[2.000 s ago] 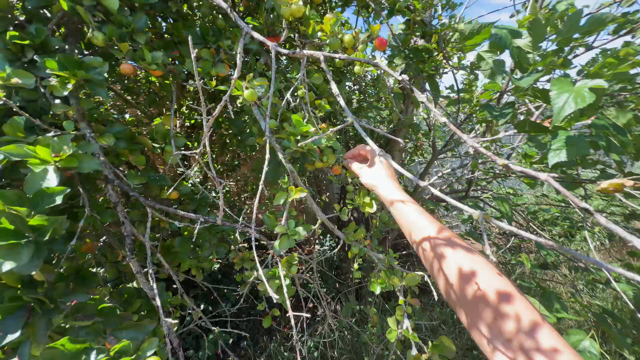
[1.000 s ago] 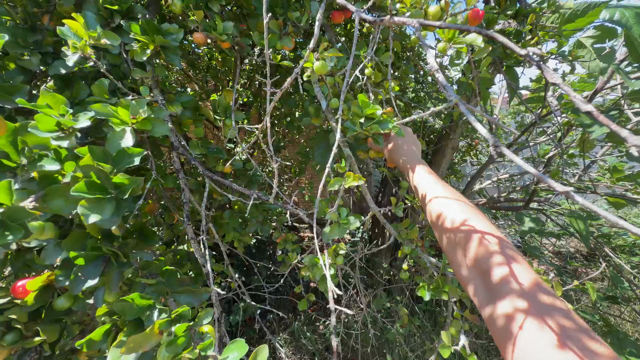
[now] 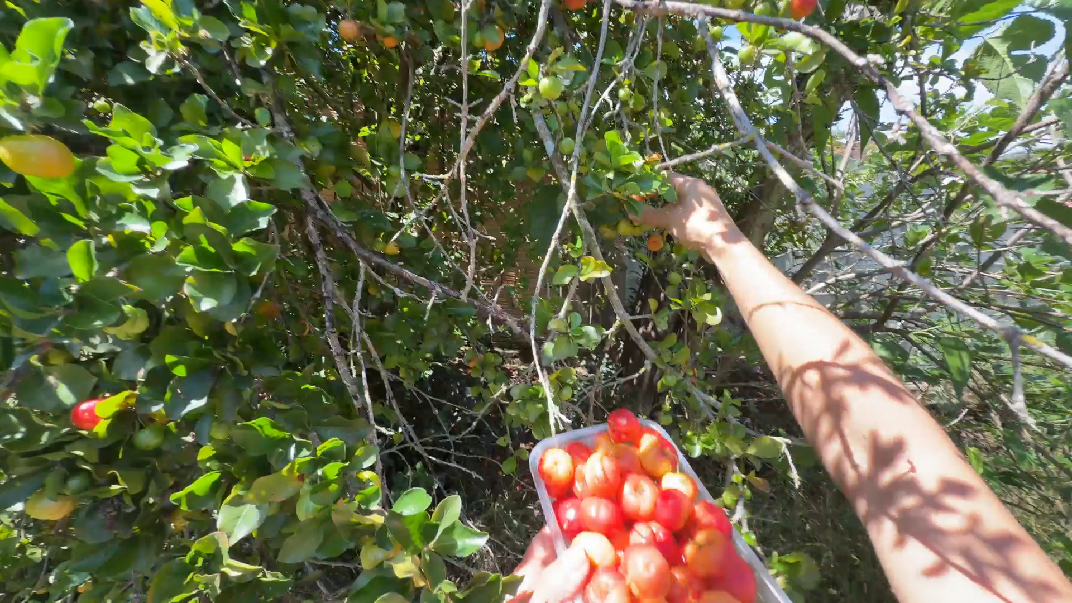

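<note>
My right hand (image 3: 692, 213) reaches into the bush at a leafy twig with small fruits; its fingertips are partly hidden among the leaves, and whether they grip a fruit cannot be seen. An orange fruit (image 3: 655, 242) hangs just below the fingers. At the bottom, my left hand (image 3: 548, 571) holds a clear plastic container (image 3: 546, 494) by its left side. Red and orange cherry-like fruits (image 3: 639, 497) are heaped in it up to the rim.
Thin bare branches (image 3: 571, 193) cross in front of the foliage, and a thicker one (image 3: 930, 138) slants across the upper right. A yellow-orange fruit (image 3: 36, 156) and a red fruit (image 3: 87, 414) hang among leaves at left. Green fruit (image 3: 550, 87) hangs above centre.
The filled container and my left hand have come into view at the bottom. My right hand stays at the fruiting twig, its fingers now further spread than a second ago.
</note>
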